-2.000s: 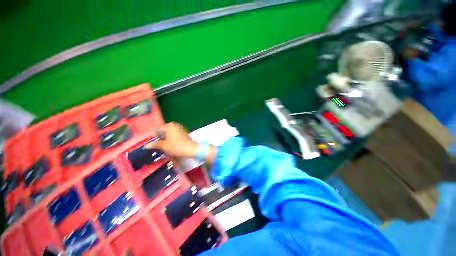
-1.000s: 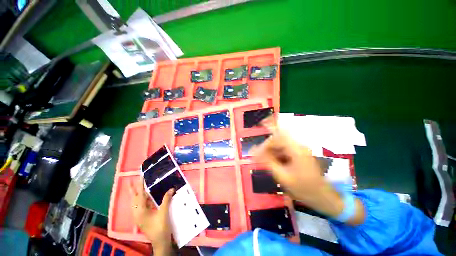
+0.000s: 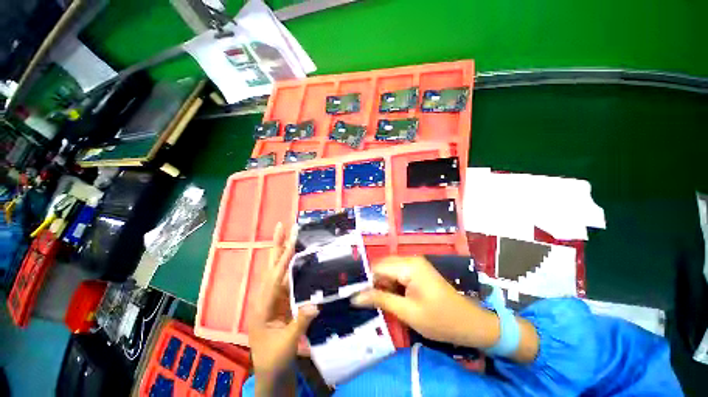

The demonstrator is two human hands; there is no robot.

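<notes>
My left hand (image 3: 279, 329) holds a white backing sheet (image 3: 351, 358) that carries black adhesive pieces (image 3: 330, 274), above the near compartment tray (image 3: 225, 291). My right hand (image 3: 423, 302) is at the sheet's right edge, its fingertips on or beside a black piece; whether it grips the piece or a tool is too blurred to tell. Blue circuit boards (image 3: 363, 174) lie in the tray's middle pockets, two partly hidden by the sheet. Covered black boards (image 3: 429, 216) lie in the right column, the lower ones partly behind my right hand and wrist.
A far red tray holds green assembled boards (image 3: 397, 129). White sticker sheets (image 3: 528, 203) lie on red material at the right. Another red tray of blue boards (image 3: 186, 361) is lower left. Clipped papers (image 3: 248, 58) stand at the back left, before the green partition (image 3: 574, 39). A clear plastic bag (image 3: 177, 225) lies left.
My right hand has come down from the tray's upper right pockets to the backing sheet. The sheet is now more upright and further right in the view. The view has shifted, showing more at the left.
</notes>
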